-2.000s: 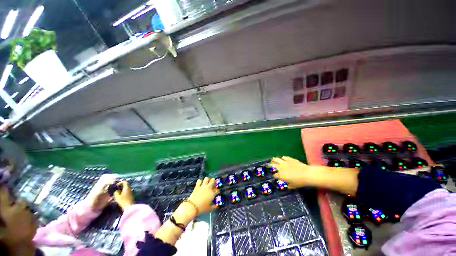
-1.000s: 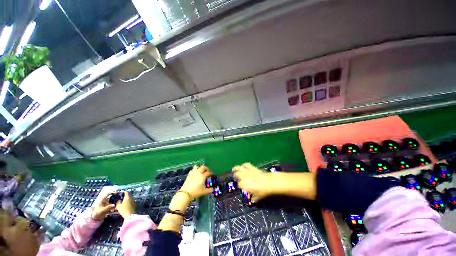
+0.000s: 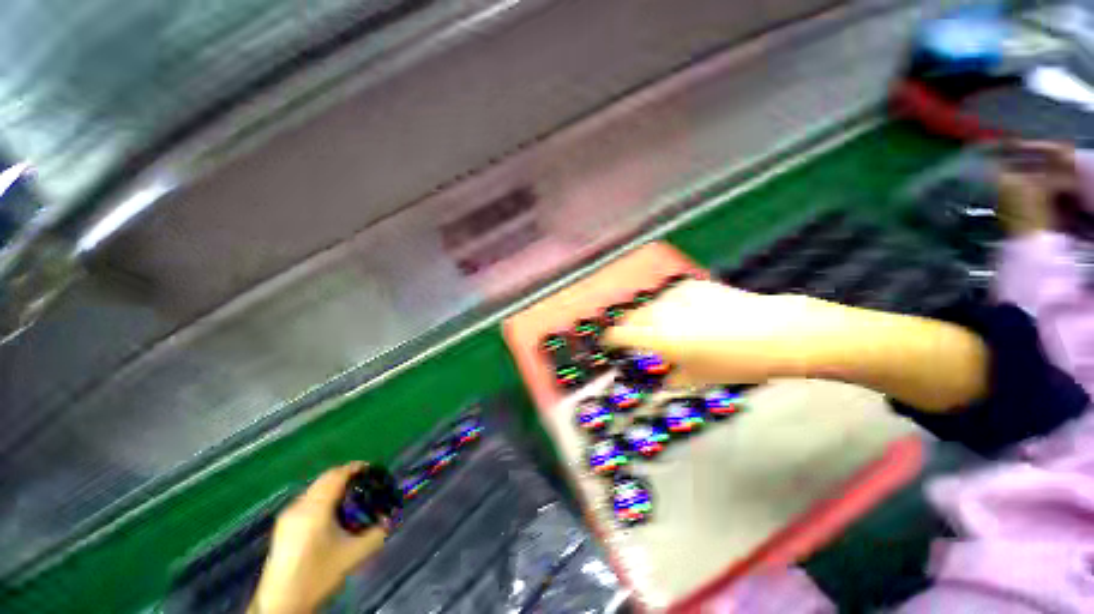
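The frame is blurred. My left hand (image 3: 314, 542) holds a dark round smartwatch head (image 3: 368, 499) at the left end of a blister tray (image 3: 480, 516). A row of lit watch heads (image 3: 444, 458) lies along that tray's back edge; its front pockets look silvery. My right hand (image 3: 672, 330) is over the watches on the salmon board (image 3: 528, 338); its fingertips are blurred against them, so I cannot tell if it grips one. Lit watches (image 3: 631, 498) lie loose on the beige cardboard sheet (image 3: 768, 480) on the salmon board.
A dark tray (image 3: 840, 258) is on the green mat behind my right forearm. Another person's hand (image 3: 1034, 192) is at the far right, near a red bin (image 3: 942, 110) and a blue object (image 3: 960, 42). The grey back panel (image 3: 300, 288) runs behind the mat.
The view has swung right. My right hand has moved from the blister tray to the watches on the salmon board. My left hand now holds a watch head at the tray's left end.
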